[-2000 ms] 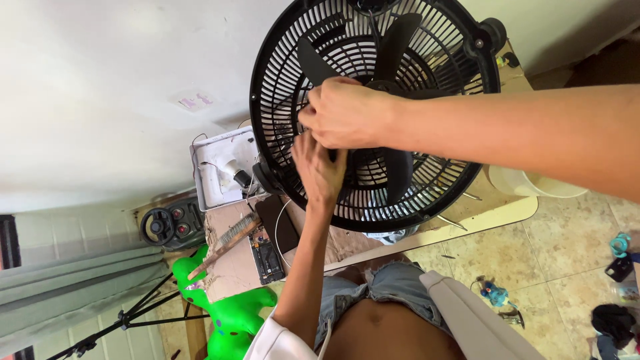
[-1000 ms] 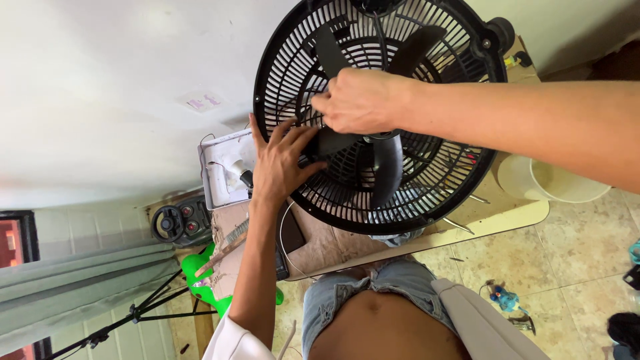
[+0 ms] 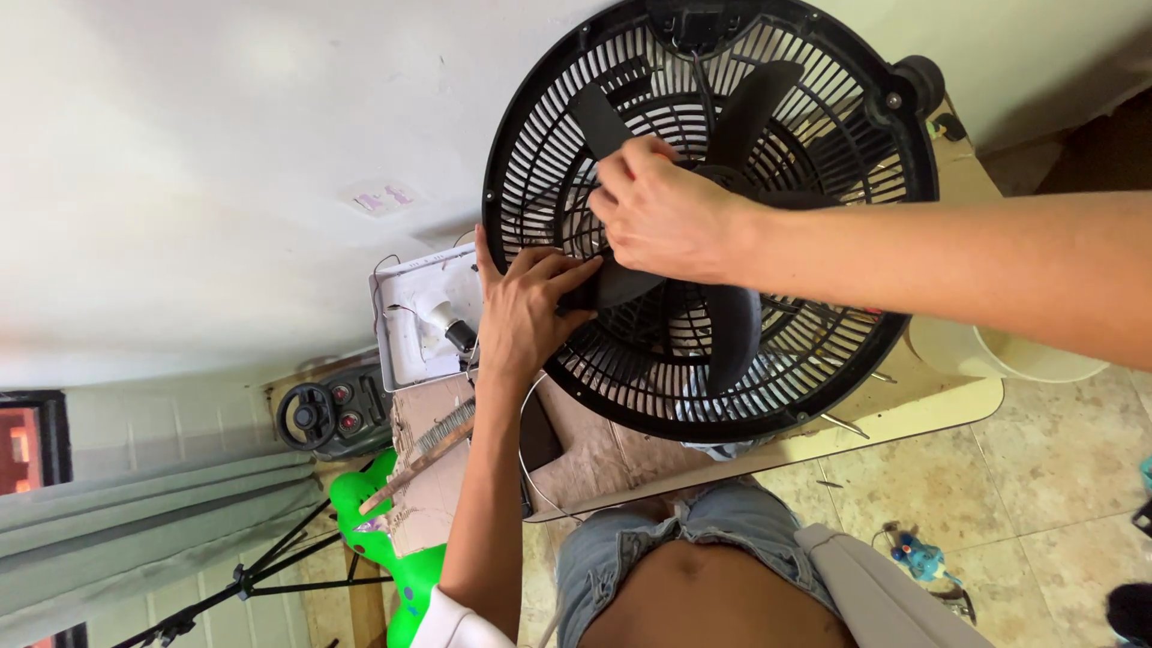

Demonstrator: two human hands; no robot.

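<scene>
A round black plastic fan housing with a slotted grille stands on the table, its dark blades facing me. My left hand rests with spread fingers on the grille's left rim and against the lower left blade. My right hand is over the hub, its fingers curled around something small, of which only a bit of orange shows at the fingertips. The hand hides most of the hub, so what it touches there cannot be told.
Left of the fan lie a white tray holding a light bulb, and a wooden-handled wire brush. Beyond them are a toy steering wheel, a green inflatable toy and a black tripod. A pale bucket stands at right.
Two seconds ago both hands were together near the hub. My left hand has since moved left to the grille's rim and a blade, while my right hand has stayed near the hub.
</scene>
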